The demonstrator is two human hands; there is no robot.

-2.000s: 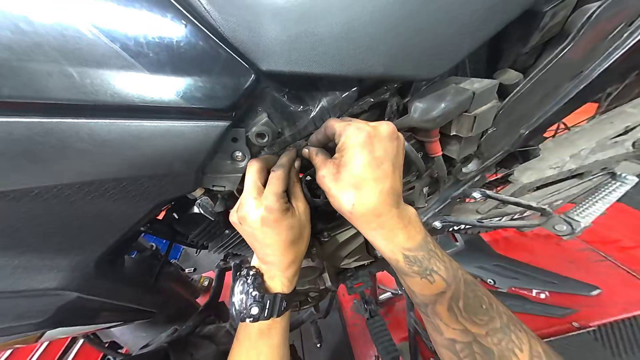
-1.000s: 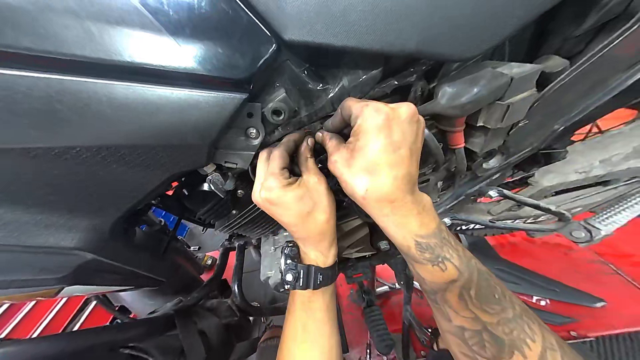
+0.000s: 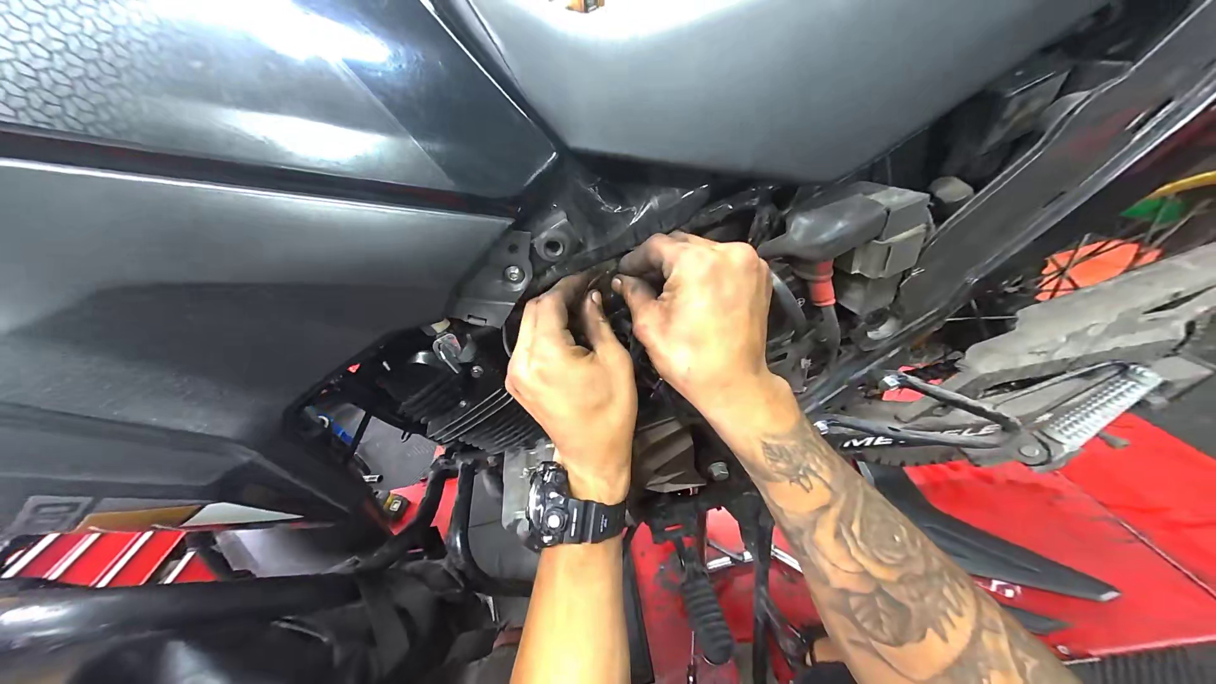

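Note:
Both my hands work close together in the opening below the motorcycle's grey body panel point(image 3: 684, 95). My left hand point(image 3: 575, 380), with a black watch point(image 3: 560, 508) at the wrist, has its thumb and fingertips curled near a dark part too small to make out. Just to its right, my right hand point(image 3: 708, 309) has thumb and index finger drawn together by dark wiring. Whether either hand grips something cannot be seen. A metal bracket with a bolt point(image 3: 513, 274) lies left of the fingertips. Finned engine cylinder point(image 3: 484, 418) shows below left.
A black rubber boot point(image 3: 826, 228) and a red sleeve on a cable point(image 3: 822, 283) are right of my right hand. The frame rail point(image 3: 1026, 228) slants down on the right. Below are a footpeg point(image 3: 1107, 408), a rubber-covered pedal point(image 3: 705, 608) and a detached dark panel point(image 3: 997, 541) on the red surface.
The fingers of my left hand have shifted slightly, its thumb now apart from my right hand's fingertips. Both hands stay at the same opening.

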